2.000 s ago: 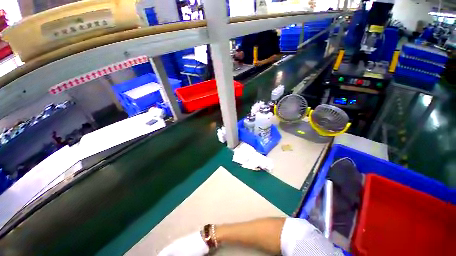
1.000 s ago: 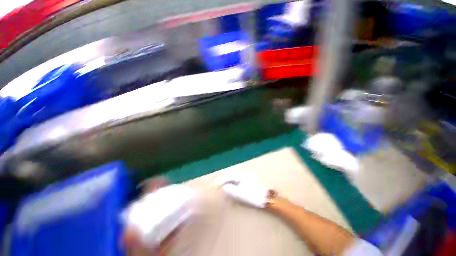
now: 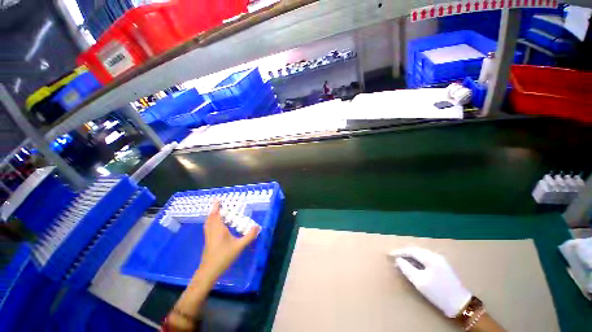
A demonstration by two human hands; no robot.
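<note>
My left hand [image 3: 227, 238], bare, is over the blue turnover tray [image 3: 271, 259] with its thumb and fingers around a short row of white power adapters [image 3: 239, 222]. More white adapters [image 3: 195, 202] stand in rows along the tray's far side, and a small piece lies at its left. My right hand [image 3: 431, 277], in a white glove, rests over the beige work board [image 3: 344, 279]. Its thumb and fingers are a little apart and nothing shows in it.
The green mat [image 3: 415, 222] surrounds the board. The dark green conveyor belt [image 3: 363, 170] runs behind. Several adapters [image 3: 558, 188] stand on the belt at right. A white cloth [image 3: 579, 258] lies at the right edge. Stacked trays [image 3: 84, 227] with adapters are at left; an overhead shelf [image 3: 311, 32] crosses above.
The view has turned left, bringing the tray fully in. My left hand, blurred near the board with something white a second ago, is now over the tray. My right hand stays over the board.
</note>
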